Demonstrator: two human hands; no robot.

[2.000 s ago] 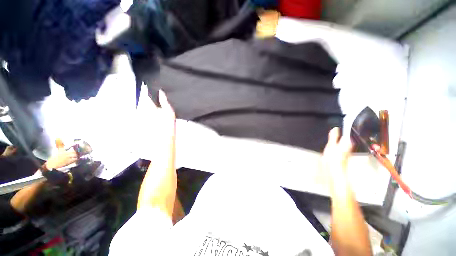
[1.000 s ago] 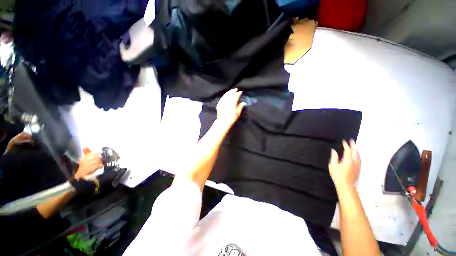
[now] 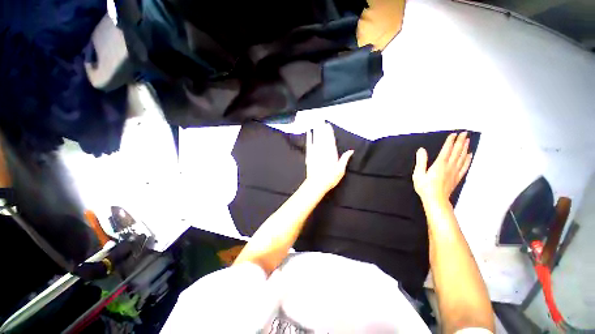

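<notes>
A dark garment panel (image 3: 372,196) with long parallel seams lies spread on the white table cover (image 3: 430,85). Its near edge reaches toward my body. My left hand (image 3: 324,156) rests flat on the panel's upper middle, thumb apart, and grips nothing. My right hand (image 3: 443,169) lies flat with fingers spread on the panel's upper right corner. The steam iron (image 3: 530,212), with dark pointed soleplate showing, brown handle and orange-red cord sleeve, lies on the table to the right of the panel, touched by neither hand.
Crumpled dark garments (image 3: 241,65) are heaped at the table's far side, with navy cloth (image 3: 59,72) at far left. Tan cardboard (image 3: 381,23) lies behind the heap. At left, a second iron (image 3: 124,222) stands near a coworker's dark-sleeved arm (image 3: 98,267).
The dark panel now lies flatter and apart from the garment heap. My left hand has moved right across it, relative to the table. My right hand stays near its right edge.
</notes>
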